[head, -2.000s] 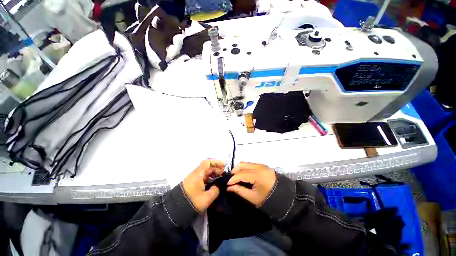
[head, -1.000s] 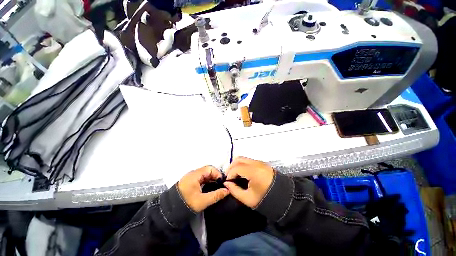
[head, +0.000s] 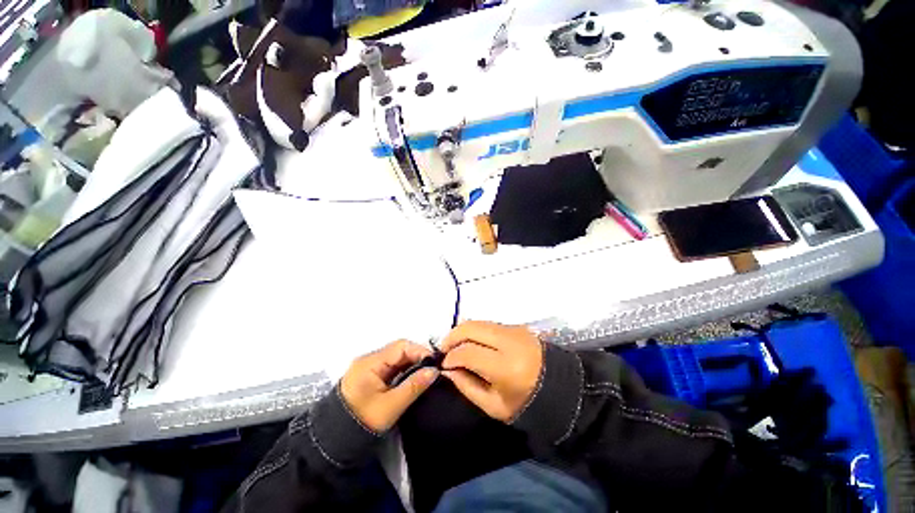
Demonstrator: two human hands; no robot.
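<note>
A white garment panel [head: 346, 271] with a thin black edge lies on the table left of the needle and runs down over the front edge to my hands. My left hand [head: 389, 383] and my right hand [head: 494, 369] meet at the table's front edge. Their fingertips pinch black fabric [head: 451, 441] together, and it hangs down over my lap. The exact fold between the fingertips is hidden. The presser foot and needle area [head: 447, 206] of the white sewing machine [head: 622, 110] is above my hands, with no hand at it.
A bundle of panels with black edges [head: 120, 250] lies at left. A stack of black pieces [head: 550, 200], a tan block [head: 486, 233], markers [head: 627, 219] and a smartphone [head: 726, 227] lie at right. Brown-and-white fabric [head: 291, 85] is behind. A blue crate [head: 853, 421] stands lower right.
My hands stay together on the black fabric, with the fingers shifted slightly. The whole view has tilted and shifted, so the machine shows higher and further left.
</note>
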